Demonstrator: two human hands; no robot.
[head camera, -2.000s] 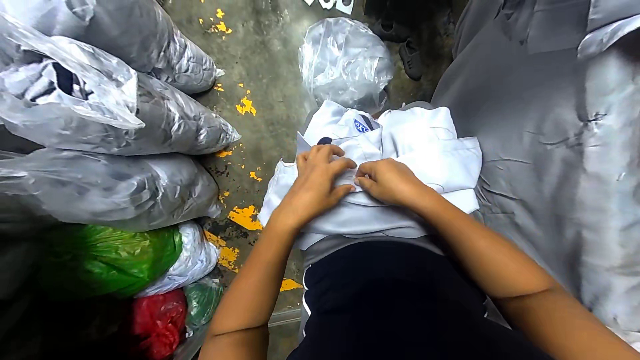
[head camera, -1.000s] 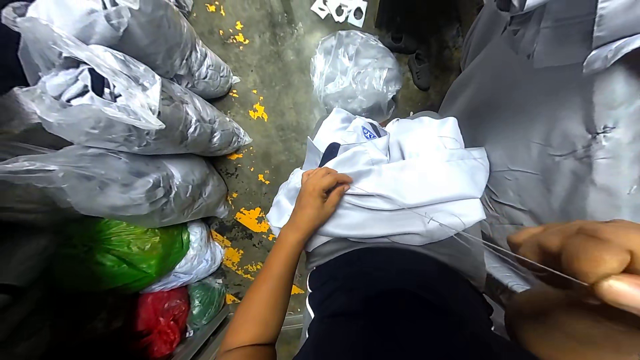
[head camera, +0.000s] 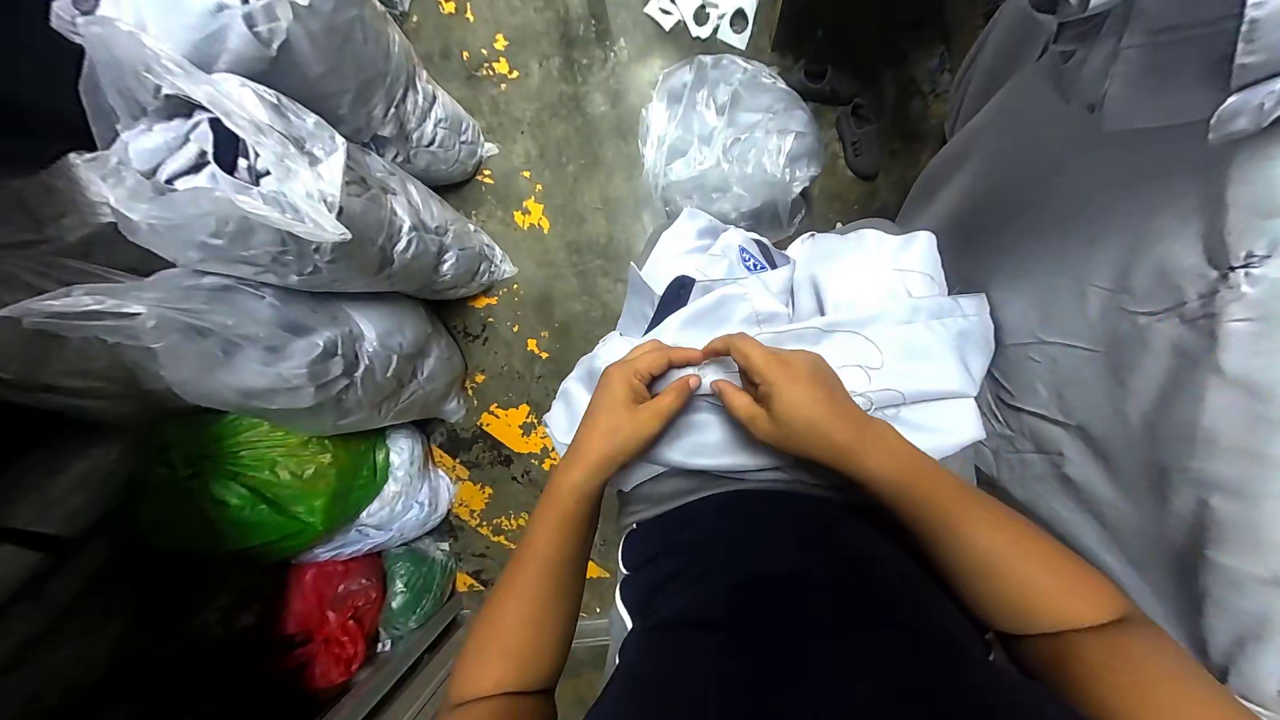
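A white shirt (head camera: 860, 300) with a blue badge and a dark navy patch lies bunched across my lap. Both hands meet at its middle. My left hand (head camera: 645, 395) pinches a fold of the cloth between thumb and forefinger. Close against it, my right hand (head camera: 770, 390) has its thumb and forefinger at the same fold; whether a needle is between them is too small to tell. A loose thread (head camera: 872, 350) curls over the shirt to the right of my right hand.
Clear plastic bags of garments (head camera: 300, 350) are stacked at left, above green (head camera: 290, 480) and red bags (head camera: 335, 610). A round plastic-wrapped bundle (head camera: 730, 135) sits on the floor ahead, beside dark shoes (head camera: 857, 138). Grey cloth (head camera: 1110, 300) covers the right side.
My right hand, out at the far right with a taut thread one second ago, is back at the shirt beside my left hand. The thread now lies slack on the cloth.
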